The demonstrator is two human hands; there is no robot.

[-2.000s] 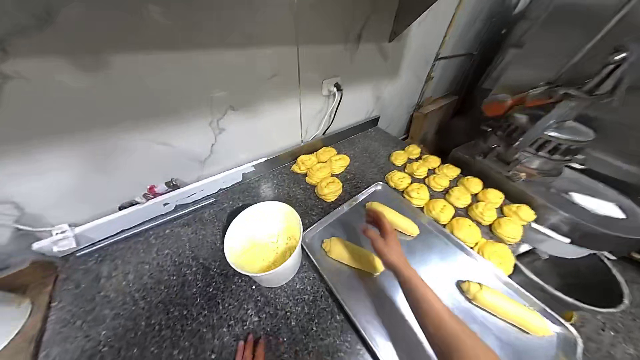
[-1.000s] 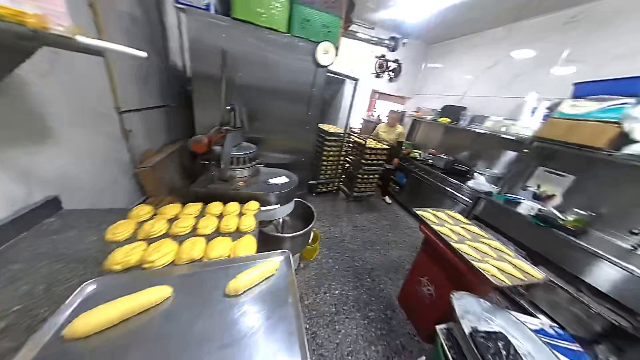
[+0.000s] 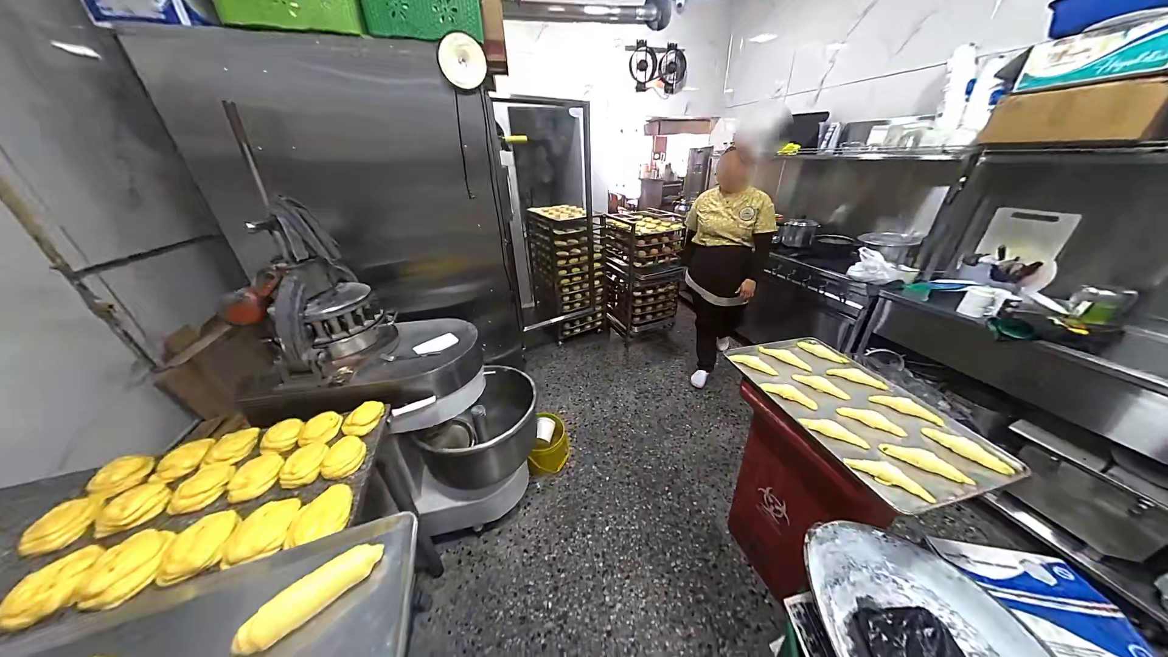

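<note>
Neither of my hands shows in the head view. At the lower left, a long yellow dough roll (image 3: 308, 598) lies on a metal baking tray (image 3: 401, 584). Rows of rounded, layered yellow dough pieces (image 3: 196, 547) sit on the counter just behind that tray. On the right, a second tray (image 3: 990, 497) rests on a red bin (image 3: 794, 493) and holds several slim, pointed dough pieces (image 3: 871, 420).
A mixer with a steel bowl (image 3: 493, 438) stands beyond the counter, a yellow bucket (image 3: 549, 447) beside it. Loaded racks (image 3: 643, 274) and a person (image 3: 728, 237) are farther back. At the lower right are a large metal basin (image 3: 876, 557) and a stove (image 3: 812, 292) behind.
The view has swung right from the wall and counter to the room. My hands, seen two seconds ago at the tray and counter, are out of view. The person in back has come nearer.
</note>
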